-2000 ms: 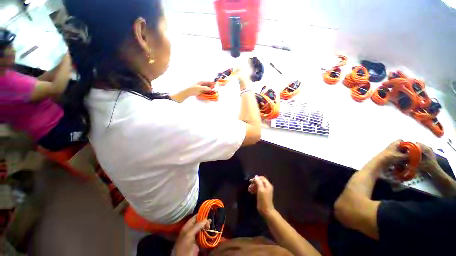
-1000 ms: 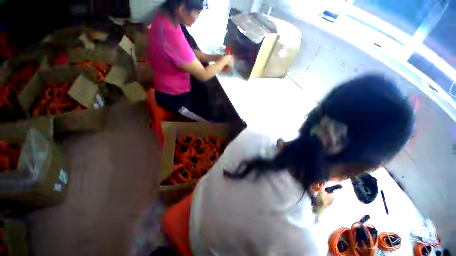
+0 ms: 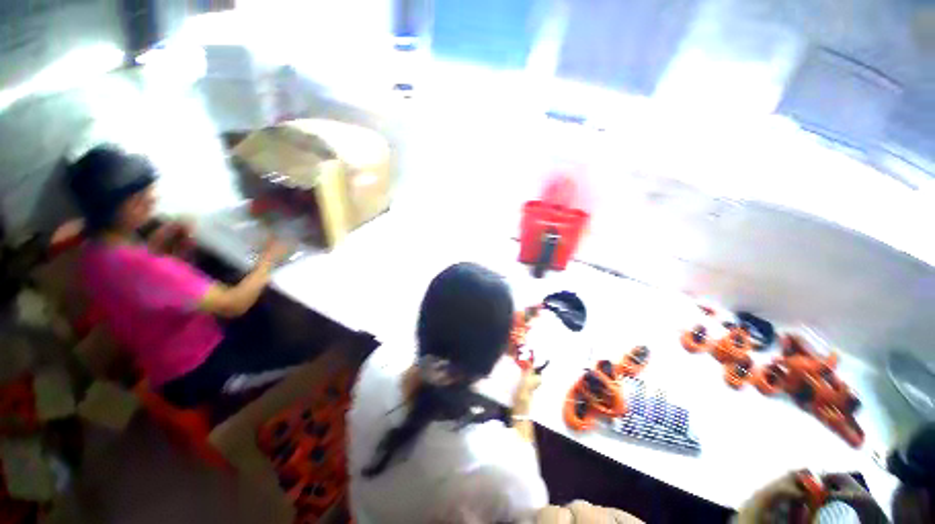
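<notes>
My left hand is not in view. A blurred skin-coloured shape, possibly part of my right hand (image 3: pixel 590 514), is cut off by the bottom edge; what it holds cannot be told. Nearest in front, several coiled orange cables (image 3: pixel 592 400) with black connectors lie on the white bench (image 3: pixel 451 241). A label sheet (image 3: pixel 658 418) with rows of small dark rectangles lies beside them. More orange coils (image 3: pixel 812 381) are piled farther right, near a black cable coil (image 3: pixel 756 329).
A person in white (image 3: pixel 441 450) works at the bench close ahead; another in pink (image 3: pixel 144 307) sits far left. Another person's hands (image 3: pixel 810 501) are at bottom right. A coil-filled carton (image 3: pixel 246 415) stands lower left. A carton (image 3: pixel 361 184) and red bag (image 3: pixel 554 230) are on the bench.
The view swung left, then back right and up, onto the bench and wall. The orange coil held in my left hand two seconds ago has left the picture with that hand.
</notes>
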